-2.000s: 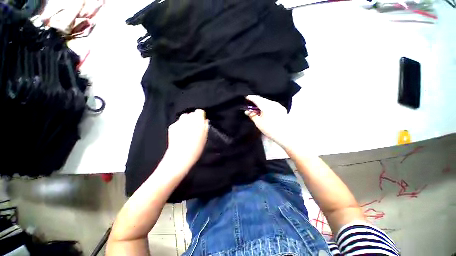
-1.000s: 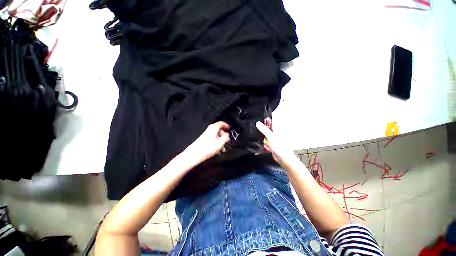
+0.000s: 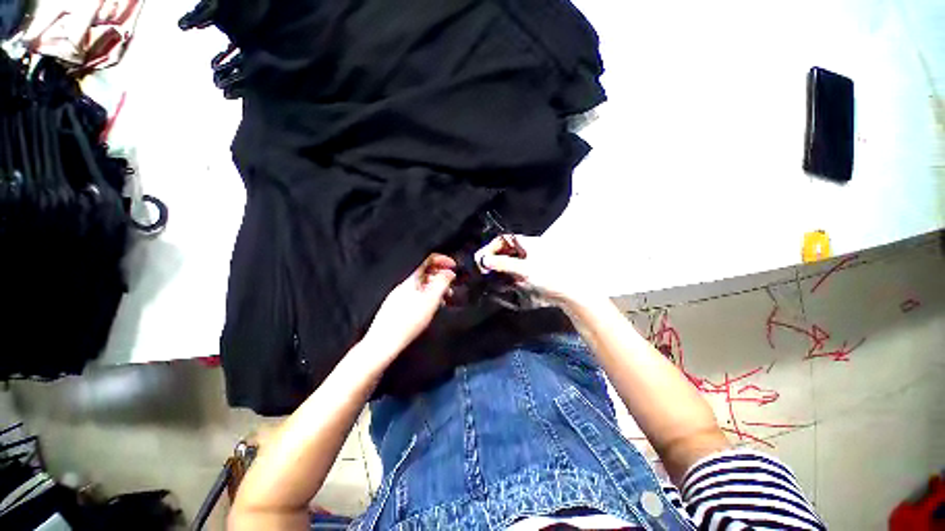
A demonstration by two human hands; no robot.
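Note:
A wide layered pile of black garments point(image 3: 404, 124) lies in front of me and hangs over the table's near edge against my denim overalls. My left hand point(image 3: 423, 296) pinches the black cloth near the pile's lower middle. My right hand point(image 3: 510, 272) is close beside it, fingers bent on the same cloth. A thin, shiny dark tool point(image 3: 496, 221), possibly small snips, sticks up from my right fingers. What lies between the fingertips is too small and dark to tell.
Black garments on hangers point(image 3: 62, 228) are heaped at the left of the white table point(image 3: 705, 135). A black phone point(image 3: 830, 124) and a small yellow-orange item point(image 3: 817, 246) lie at the right. Red strips point(image 3: 813, 337) litter the tiled floor.
My hands have moved from apart on the cloth to nearly together. My right hand has moved left and slightly up since a second ago. The top cloth near my fingers has shifted.

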